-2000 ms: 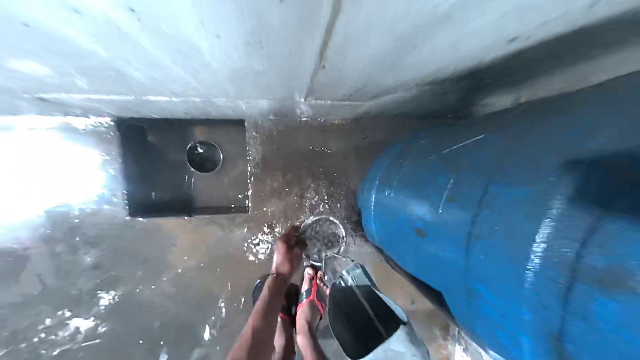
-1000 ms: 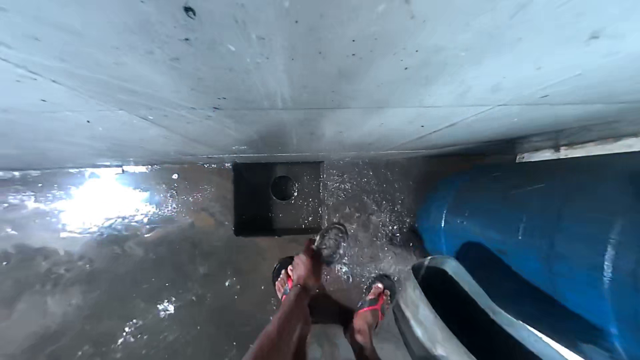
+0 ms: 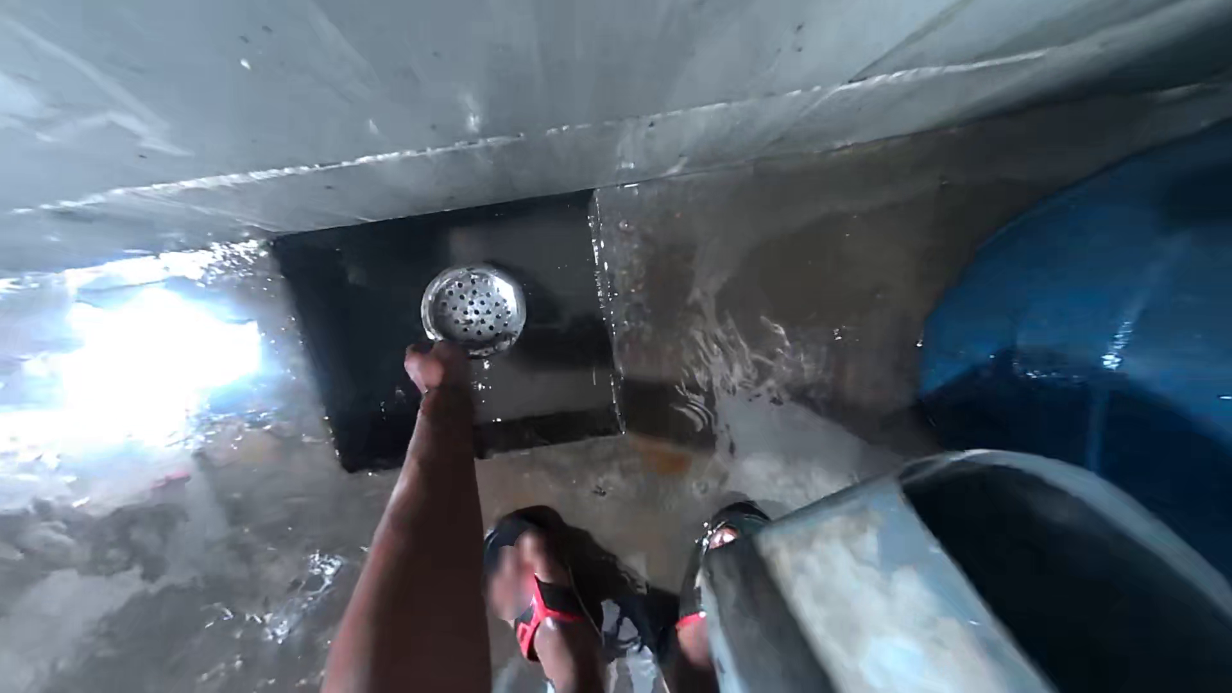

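My left hand reaches over a dark, square sunken basin in the wet floor. Its fingers grip the near rim of a round perforated metal strainer, which lies over the place of the basin's round hole; whether it rests there or is held just above cannot be told. The hand partly hides the rim. A grey bucket-like container with a dark inside tilts at the lower right, beside my feet. My right hand is not visible.
A grey wall runs along the basin's far side. A large blue barrel lies at the right. My feet in red-strapped sandals stand on wet floor below the basin. Bright glare covers the floor at left.
My left hand has moved the strainer from the floor right of the basin to over the basin's hole. The grey container's opening has turned. The view has shifted closer.
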